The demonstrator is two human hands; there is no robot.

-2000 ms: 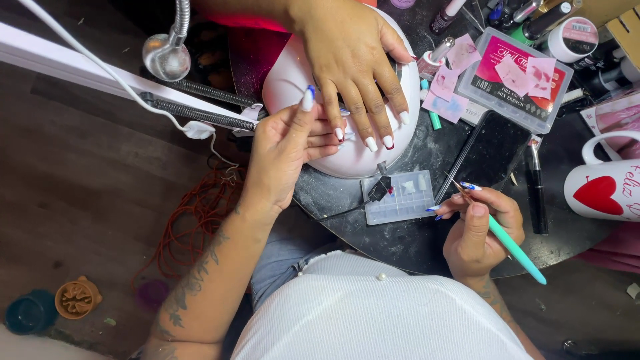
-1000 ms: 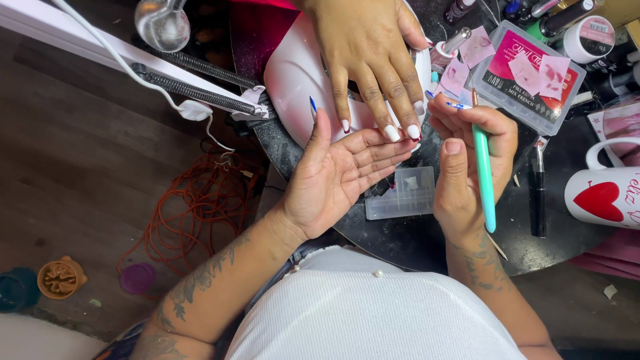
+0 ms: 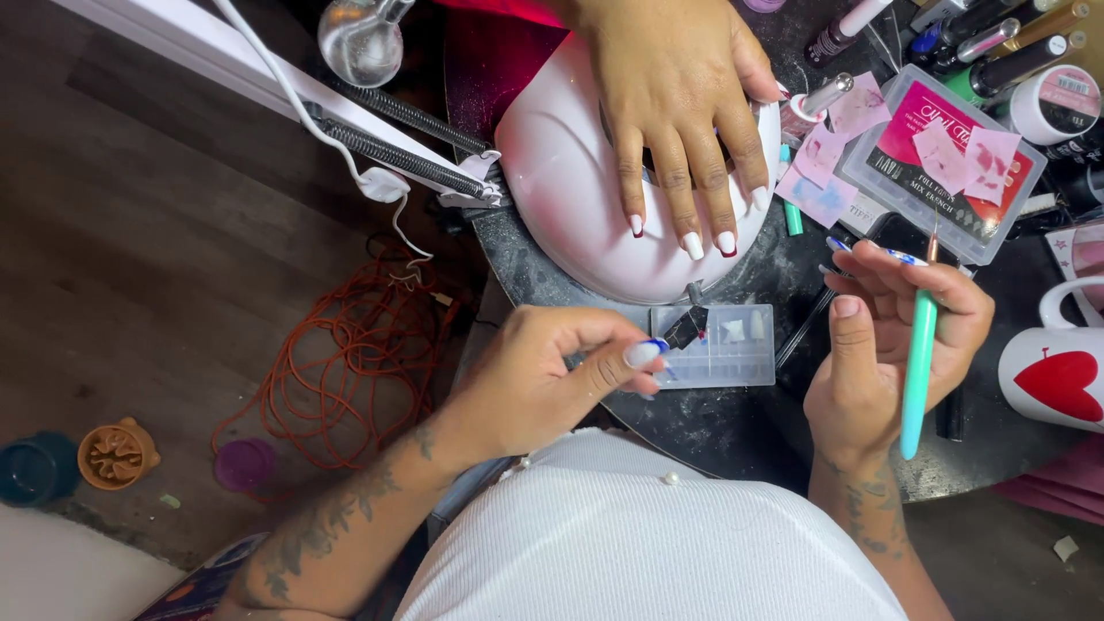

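My left hand (image 3: 578, 371) is at the near left corner of a clear plastic compartment box (image 3: 733, 358), its fingertips close to a small black piece (image 3: 687, 328) lying over the box. Whether the fingers grip anything cannot be told. In my right hand (image 3: 897, 345) rests a thin nail brush with a turquoise handle (image 3: 918, 371), its tip pointing away from me. Another person's hand (image 3: 690, 129) lies palm down on a white dome-shaped nail lamp (image 3: 552, 190); its nails are white, some with dark red tips.
Pink paper pieces (image 3: 819, 155) lie by a nail tip box (image 3: 940, 216), near polish bottles (image 3: 841, 30) and a jar (image 3: 1056, 103). At the right stands a white mug with a red heart (image 3: 1056, 375). A white lamp arm (image 3: 285, 95) crosses the left; an orange cord (image 3: 336, 371) lies on the floor.
My left hand has left the other person's fingers and moved toward me, to the compartment box. My right hand, near those fingers one second ago, is now farther right, still with the brush.
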